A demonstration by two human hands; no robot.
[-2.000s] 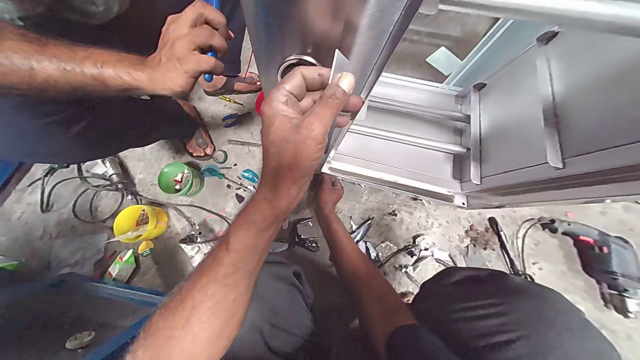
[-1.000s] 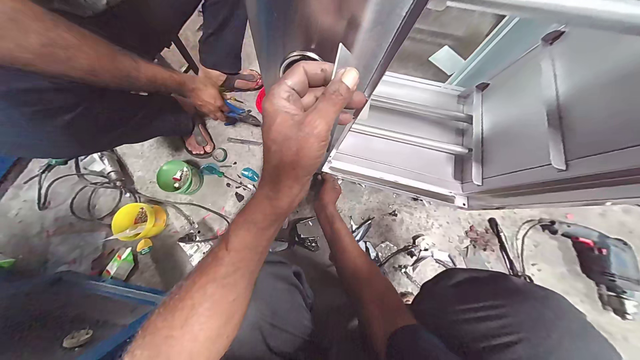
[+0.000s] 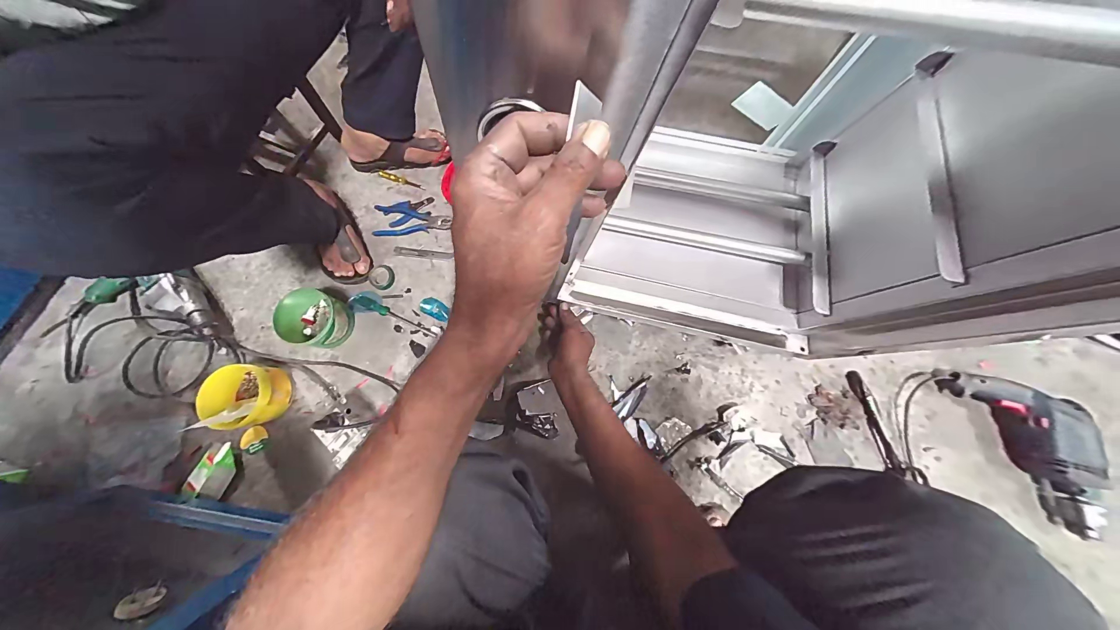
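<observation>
My left hand [image 3: 525,184] pinches a thin flat metal strip [image 3: 584,107] between thumb and fingers, against the edge of a metal cabinet [image 3: 700,284]. Part of the strip is hidden behind the fingers. Lower down, my right hand [image 3: 569,337] is at the cabinet's bottom corner, its fingers curled near the underside; whether it holds anything cannot be told. A round metal ring [image 3: 509,110] shows behind my left hand, by the cabinet's shiny side panel [image 3: 534,52]. Metal rods [image 3: 717,238] run across the inside of the cabinet.
Blue-handled pliers [image 3: 404,229], a green tub [image 3: 302,317], a yellow tub [image 3: 229,398] and a corded tool [image 3: 179,302] lie on the floor at left. A power drill [image 3: 1046,429] lies at right. Metal scraps [image 3: 752,446] litter the floor. A co-worker's sandalled foot [image 3: 346,249] is at upper left.
The co-worker's hand has moved up from the floor area to the top edge, and the blue-handled pliers now lie on the floor. My hands have barely moved.
</observation>
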